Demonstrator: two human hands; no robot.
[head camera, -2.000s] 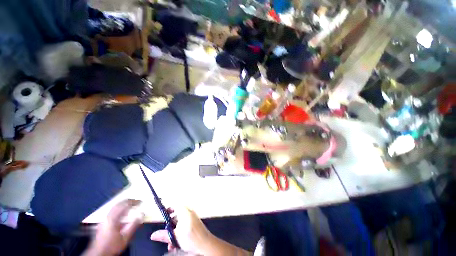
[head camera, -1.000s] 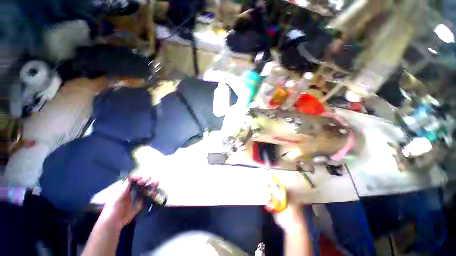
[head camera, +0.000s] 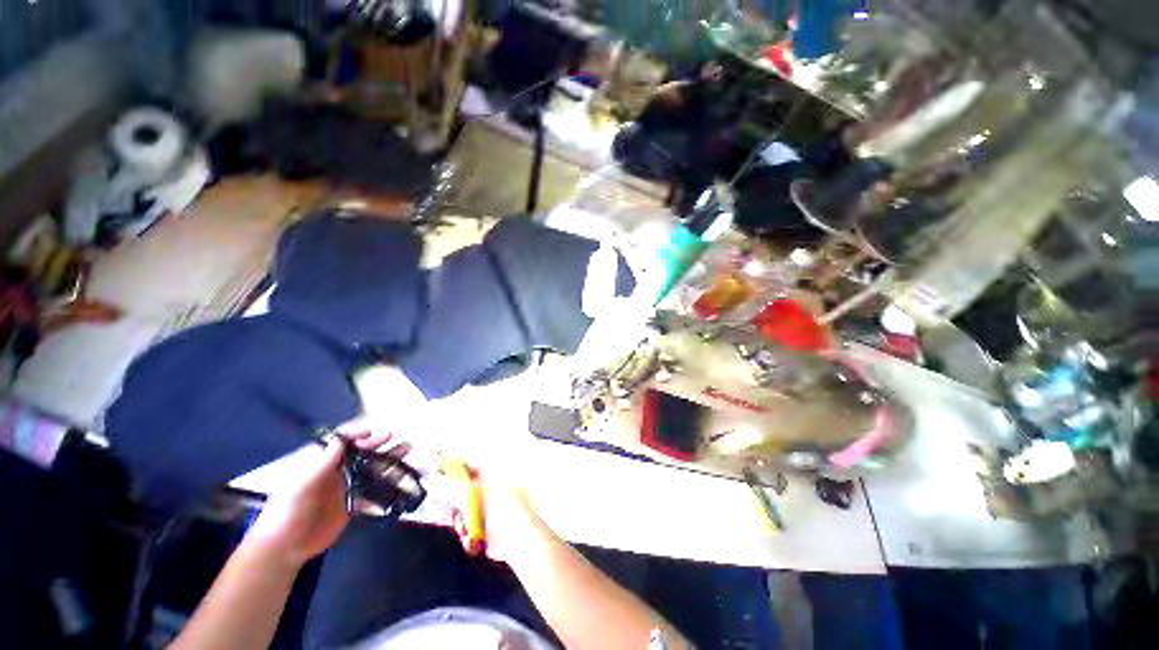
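Note:
My left hand (head camera: 311, 505) holds black-handled scissors (head camera: 381, 483) at the table's front edge. My right hand (head camera: 506, 518) holds the scissors with yellow-orange and red handles (head camera: 473, 508), just right of the black pair; their blades are blurred. Dark navy fabric panels (head camera: 229, 396) lie in overlapping stacks at the left, beyond my left hand, and more panels (head camera: 464, 318) lie behind them.
The cream sewing machine head (head camera: 775, 394) with red lettering and a pink cloth lies at centre right. A red-and-black item (head camera: 671, 425) and a thin yellow-green tool (head camera: 764, 508) are near it. A green holder (head camera: 677, 260) stands behind. A white roll (head camera: 146, 137) is far left.
The black scissors passed from my right hand to my left. My right hand took the red-yellow scissors from beside the machine and moved left, close to my left hand. The view has shifted.

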